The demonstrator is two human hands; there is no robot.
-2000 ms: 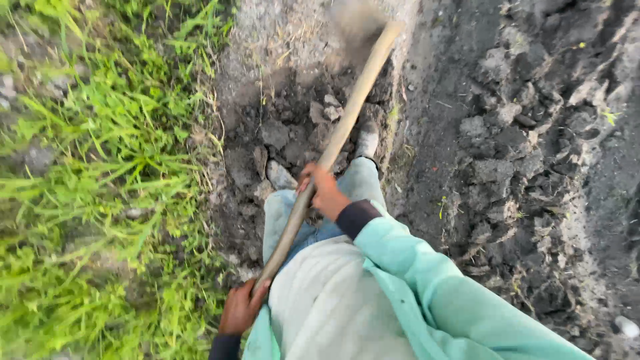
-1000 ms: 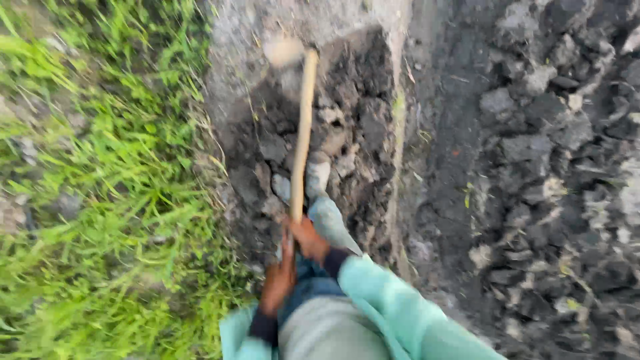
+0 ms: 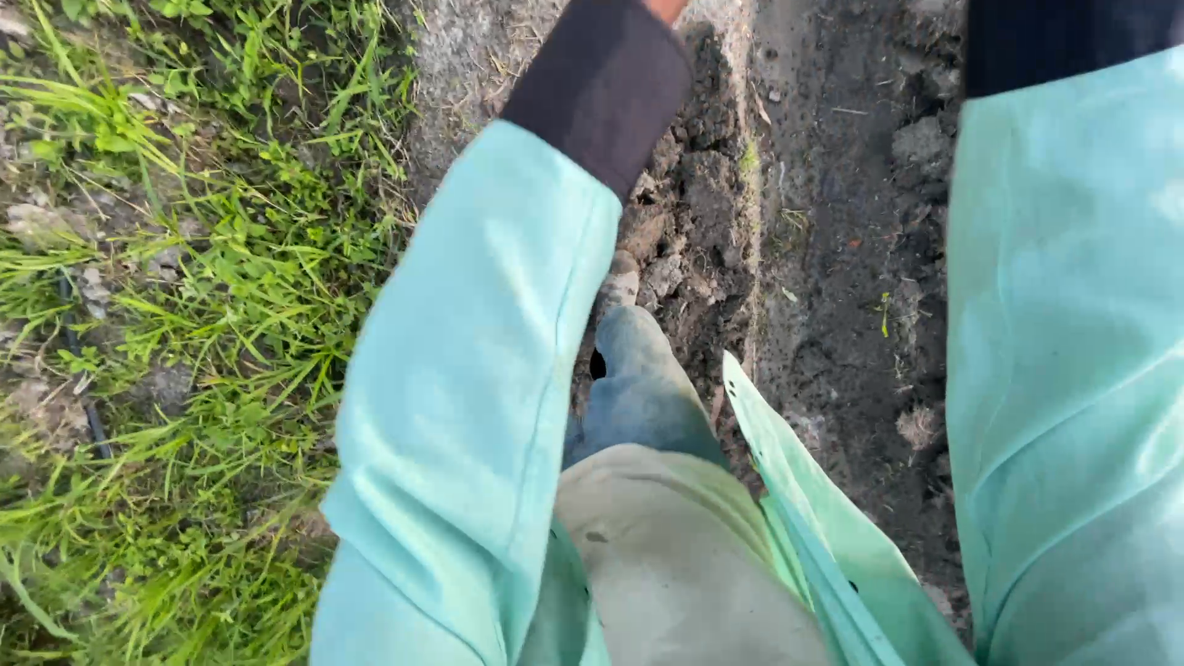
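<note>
My left forearm, in a mint-green sleeve (image 3: 462,388) with a dark cuff (image 3: 606,92), reaches up across the middle of the head view. Only a sliver of skin at my left wrist (image 3: 666,7) shows past that cuff; the hand itself is beyond the top edge. On the right side, my right sleeve (image 3: 1064,370) ends in another dark cuff (image 3: 1073,42), and my right hand is out of frame. What either hand holds is hidden, and no tool shows. Between the arms lie broken soil clods (image 3: 689,250).
One soiled shoe (image 3: 618,282) and a trouser leg (image 3: 638,379) stand at the clods. Green grass and weeds (image 3: 231,305) grow on the left, with a thin dark tube (image 3: 88,398) among them. A dark soil strip (image 3: 832,277) runs along the right.
Both arms have risen and spread apart, and the hands have left the view. The long wooden-handled tool, held in both hands one second ago, no longer shows.
</note>
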